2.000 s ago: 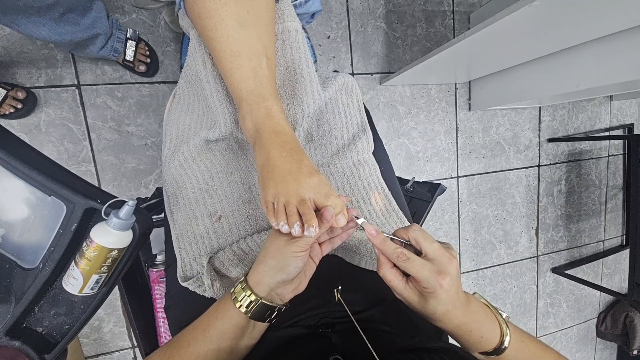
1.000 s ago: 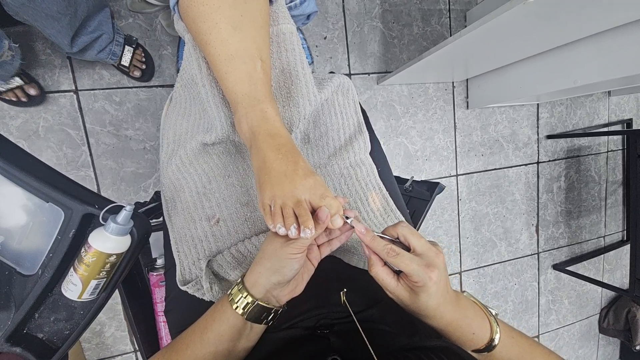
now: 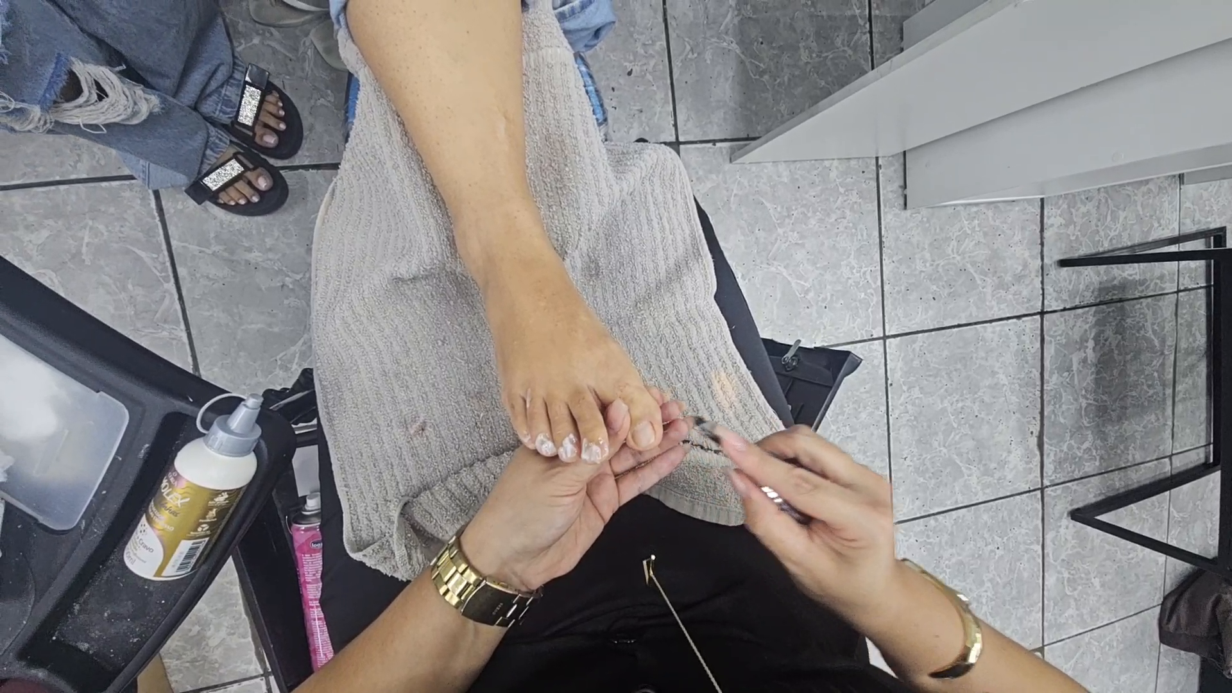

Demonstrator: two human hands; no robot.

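Another person's bare foot (image 3: 558, 327) rests on a grey ribbed towel (image 3: 414, 318) over my lap. My left hand (image 3: 568, 491) cups the toes from below, its thumb between the big toe and the second toe. White residue coats the tips of several smaller toes. Between the thumb and fingers of my right hand (image 3: 818, 500) is a slim metal nail tool (image 3: 707, 430); its blurred tip is a little to the right of the big toe, apart from it. The tool's exact kind is unclear.
On the left, a black tray (image 3: 106, 395) holds a white and gold squeeze bottle (image 3: 197, 496) and a clear plastic container (image 3: 58, 433). A pink can (image 3: 310, 577) stands below. Another person's sandalled feet (image 3: 241, 183) are upper left. Grey panels (image 3: 1020, 106) and a black metal frame (image 3: 1150, 255) are right.
My right hand has drawn the tool's tip back from the big toe, to the right. My left hand still holds the foot. The other person's sandalled feet have shifted closer together.
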